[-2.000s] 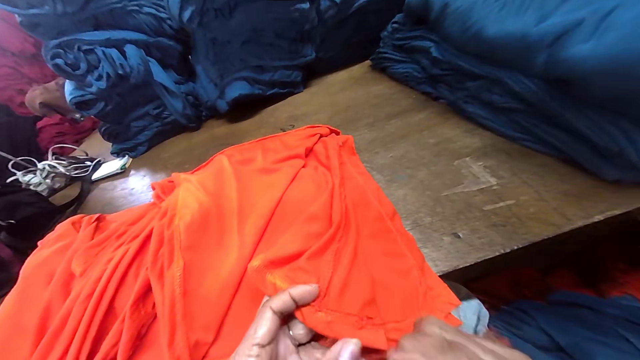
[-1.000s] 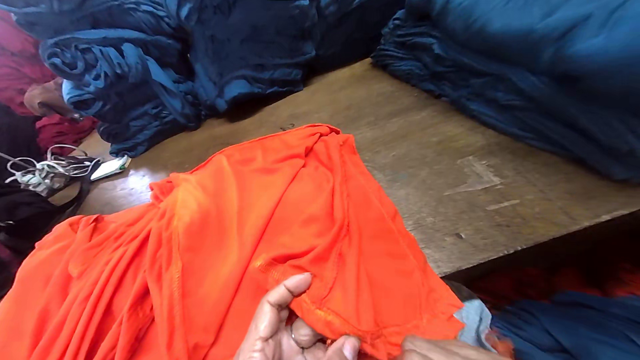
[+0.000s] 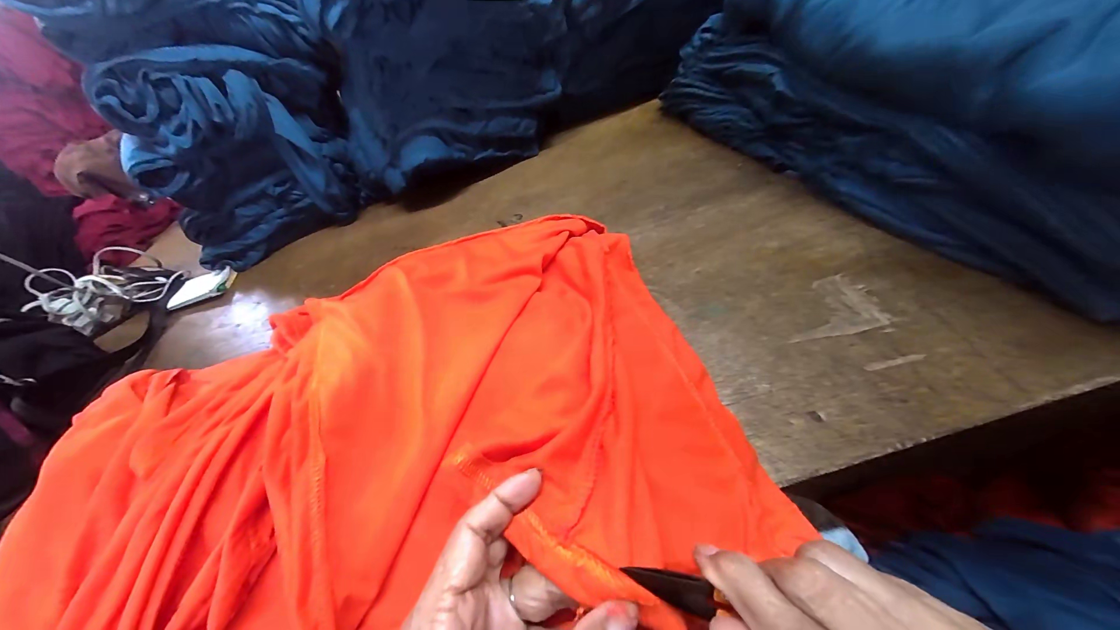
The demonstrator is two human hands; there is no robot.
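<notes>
An orange knit garment [image 3: 420, 350] with stitched seams lies spread over the near part of the wooden table. At the bottom middle, my left hand [image 3: 507, 569] holds a seamed edge of it between thumb and fingers, with a ring on one finger. My right hand [image 3: 787, 586], to the right, grips a small dark pointed cutting tool [image 3: 674, 588], whose tip lies against the orange seam. The tool's handle is mostly hidden by my fingers, so its exact kind cannot be told.
Piles of dark blue cloth [image 3: 236, 131] stand at the back left, and a large blue stack [image 3: 919, 149] at the back right. White cables [image 3: 87, 293] lie at the left. Another person's hand [image 3: 92, 166] rests by red cloth. Blue cloth [image 3: 1006, 573] lies below the table's edge [image 3: 962, 429].
The dark tool now shows at the seam; it was not visible in the earlier frames. My right hand has shifted at the garment's edge, while my left hand keeps its hold.
</notes>
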